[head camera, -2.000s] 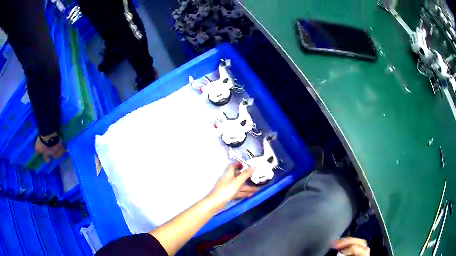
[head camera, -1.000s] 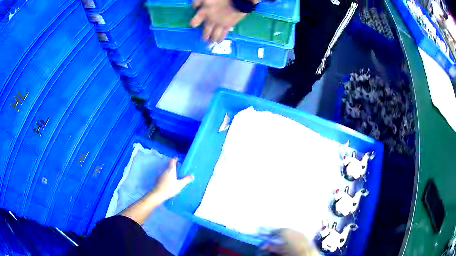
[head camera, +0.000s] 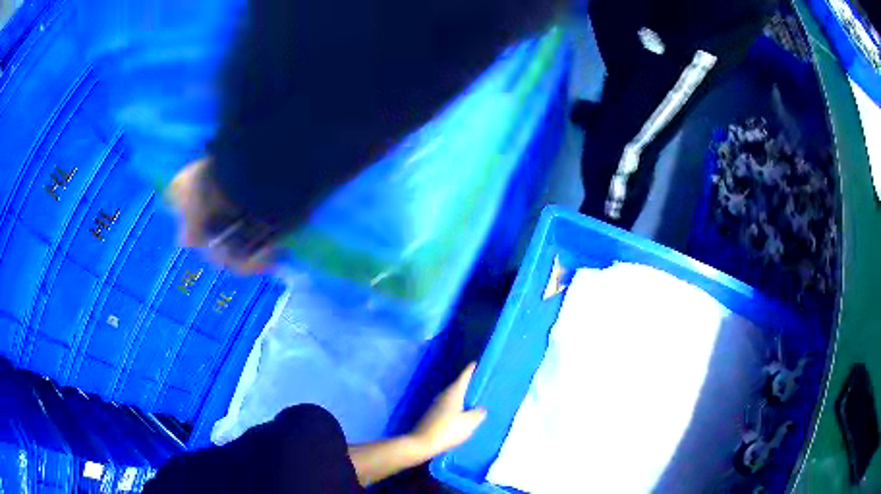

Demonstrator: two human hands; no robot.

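A blue plastic tote (head camera: 522, 357) stands at the lower right, lined with a white liner sheet (head camera: 618, 367). Two white units (head camera: 784, 378) show in shade along its right side; the tote's lower part is cut off by the picture's edge. My left hand (head camera: 450, 417) grips the tote's left rim, thumb up at the wall and fingers partly hidden. My right hand is out of the picture.
Another person's dark sleeve and blurred hand (head camera: 217, 217) reach across the upper left with blurred blue and green totes (head camera: 425, 193). A lined tote (head camera: 328, 367) lies below them. Stacked totes (head camera: 77, 232) stand left. Piled units (head camera: 773, 198) and a green bench with a smartphone (head camera: 856, 423) are right.
The lined tote appears further right and lower, with my left hand still at its rim. My right hand has left the picture. The other person's arm and totes have swung across the upper left.
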